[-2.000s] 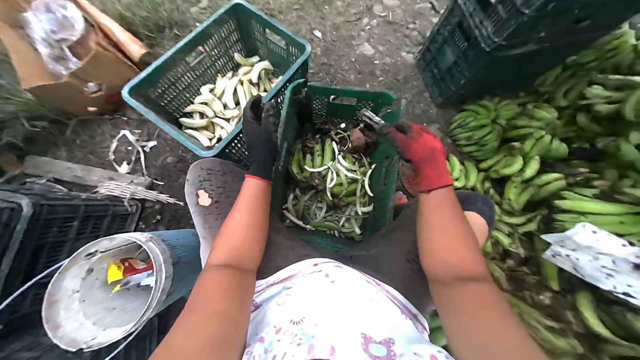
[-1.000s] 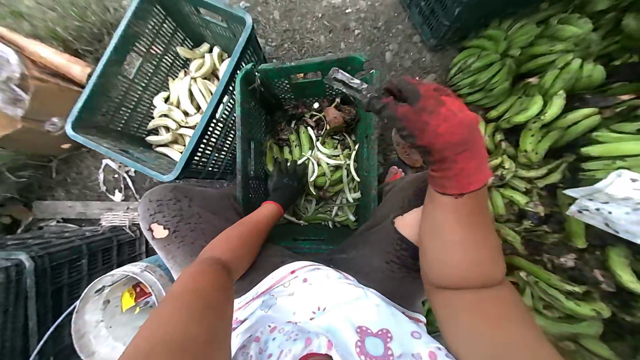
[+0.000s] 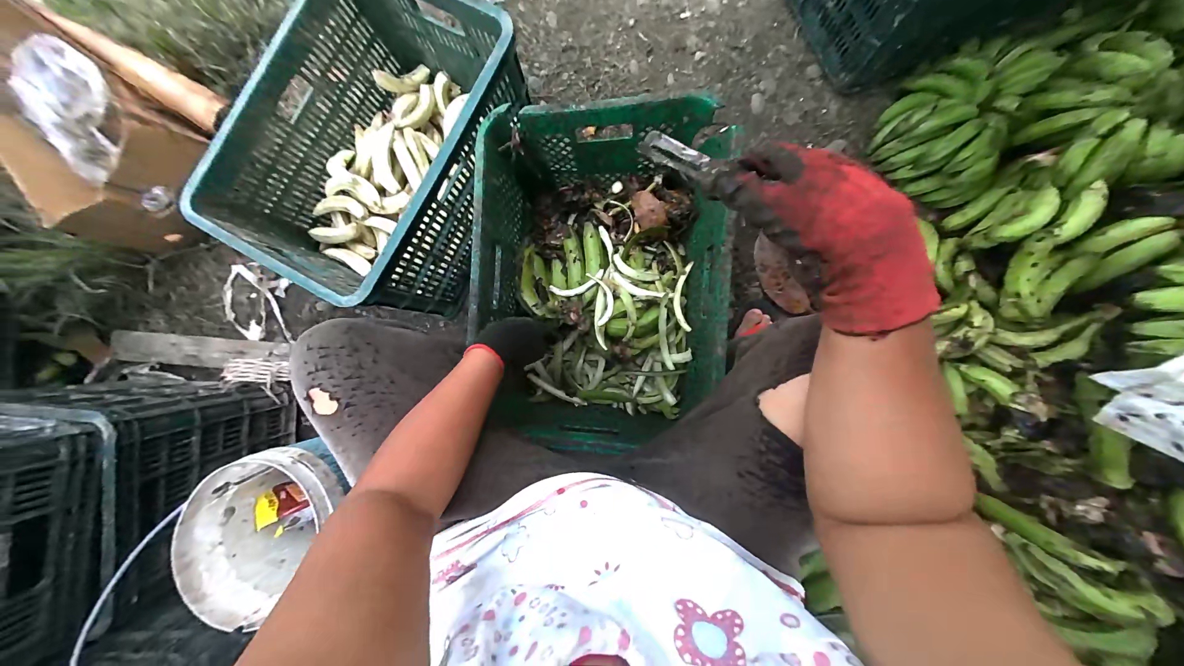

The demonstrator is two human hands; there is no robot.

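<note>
My right hand (image 3: 823, 222), in a red glove with dark-stained fingers, grips a small metal-bladed tool (image 3: 680, 155) above the right rim of the green plastic crate (image 3: 719, 314) between my knees. In a dark glove, my left hand (image 3: 518, 341) is at the crate's lower left, beside the peel strips (image 3: 601, 365); its fingers are blurred, and whether they hold anything is hidden. Unpeeled green bananas or plantains (image 3: 573, 259) lie in this crate with pale peels and dark plant scraps. Peeled fruit (image 3: 379, 176) fills part of the teal crate (image 3: 356, 298) at the upper left.
Bunches of green fruit (image 3: 953, 139) cover the ground on the right. Dark crates (image 3: 185, 425) and a white bucket (image 3: 236, 564) stand at the lower left. A cardboard box (image 3: 139, 194) is at the upper left, another dark crate (image 3: 888, 42) at the top right.
My left hand was at the crate's upper left rim, then among the green fruit, and is now at the lower left of the crate. My right hand keeps the tool over the right rim.
</note>
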